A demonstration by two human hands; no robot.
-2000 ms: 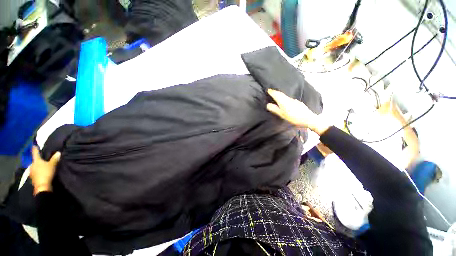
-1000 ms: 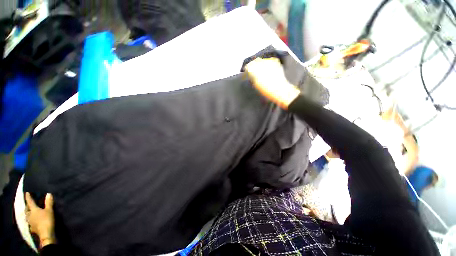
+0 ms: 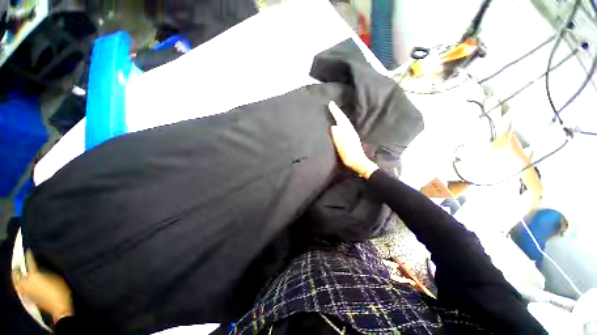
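A large black garment (image 3: 196, 176) lies spread over the white ironing table (image 3: 222, 72). A crumpled sleeve-like part sticks out at its upper right. My left hand (image 3: 44, 289) is at the garment's lower left edge, blurred, by the rounded table end; whether it grips cloth I cannot tell. My right hand (image 3: 348, 142) lies on the garment near its upper right part, with the fingers stretched out and pointing up. The steam iron (image 3: 448, 57) with its orange handle stands at the upper right, apart from both hands.
A blue box-like bar (image 3: 108, 88) stands at the table's far left edge. Dark cloth and blue bins (image 3: 23, 141) are beyond it. Black cables (image 3: 553, 85) hang at the right. A blue-green duct (image 3: 382, 33) is at the back.
The gathered left end of the garment is spread wider and flatter. My left hand has moved down and left. My right hand went up to the projecting part, then came back down onto the cloth.
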